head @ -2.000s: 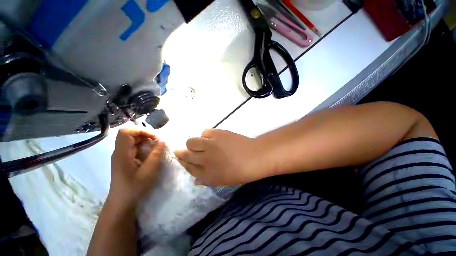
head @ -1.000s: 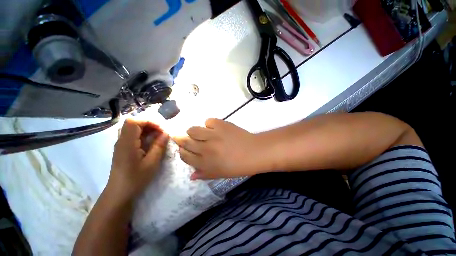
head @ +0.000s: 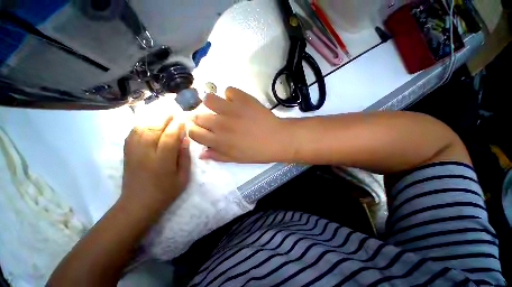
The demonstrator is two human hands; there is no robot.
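White lace fabric [head: 193,210] lies under my hands and hangs over the table's front edge towards my lap. My left hand [head: 157,157] lies on it just in front of the needle area [head: 147,96], fingers stretched forward and pressing it flat. My right hand [head: 238,126] is beside it on the right, fingertips down at the fabric by the small grey block [head: 188,99]. Glare hides the cloth edge and whether the right fingers pinch it. The sewing machine head [head: 73,56] fills the upper left.
Black shears [head: 299,84] lie right of the needle. Pink snips [head: 324,47] and a red tool [head: 331,28] lie beyond them. A red tray [head: 408,39] of small parts is at the upper right. White pieces [head: 39,190] lie at left. A ruler strip [head: 269,182] runs along the front edge.
My left hand has gone from curled, pinching fingers to lying flatter on the cloth. My right hand has moved up beside the grey block. The camera view has shifted somewhat.
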